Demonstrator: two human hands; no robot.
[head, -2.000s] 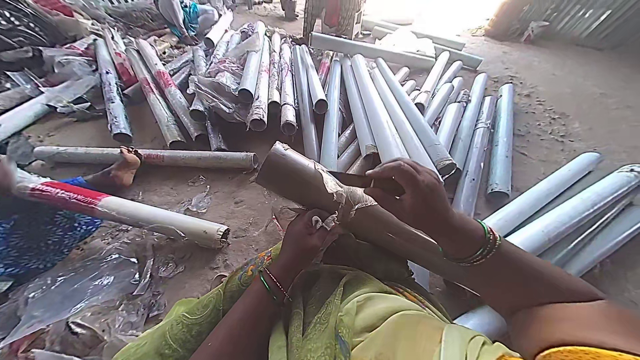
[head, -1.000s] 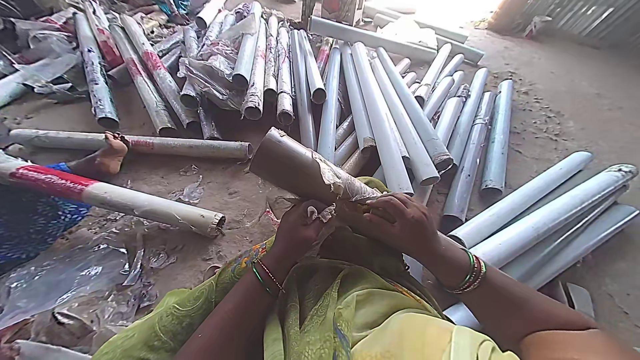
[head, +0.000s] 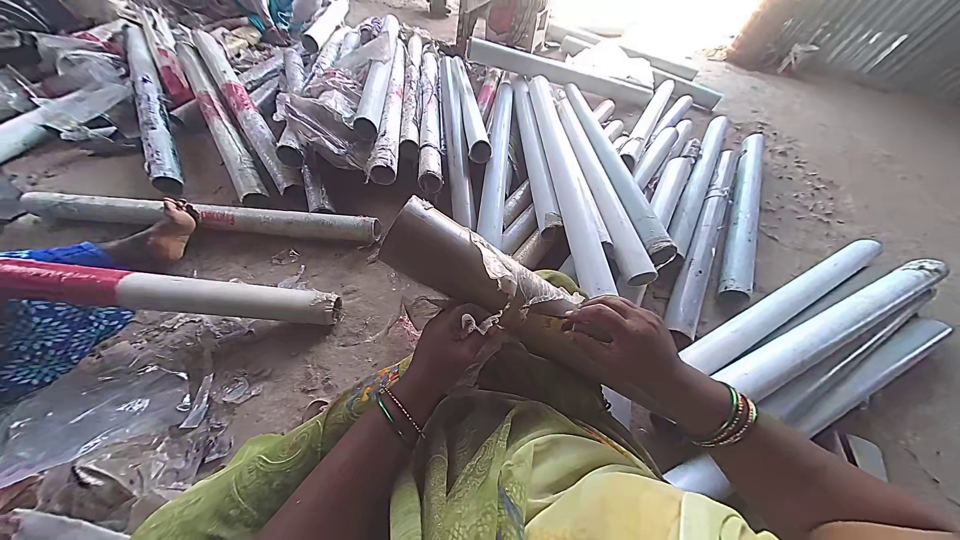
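A brown cardboard tube (head: pixel 442 251) lies tilted across my lap, its near end hidden by my right arm. Torn, pale wrapping (head: pixel 517 281) clings around its middle. My left hand (head: pixel 454 337) is closed on a crumpled flap of that wrapping at the tube's lower side. My right hand (head: pixel 619 341) rests on top of the tube, fingers bent at the edge of the wrapping; whether it grips anything is unclear.
Many white and grey tubes (head: pixel 566 187) lie on the dirt floor ahead, more (head: pixel 825 322) at the right. Another person's foot (head: pixel 172 232) and a red-and-white tube (head: pixel 225 296) are at the left, with clear plastic sheeting (head: pixel 97 405) below. A corrugated wall (head: pixel 885 45) stands far right.
Two seconds ago my right hand was raised over the tube with a dark, flat object under it; now it lies lower on the tube and that object is not visible. My left hand keeps its hold.
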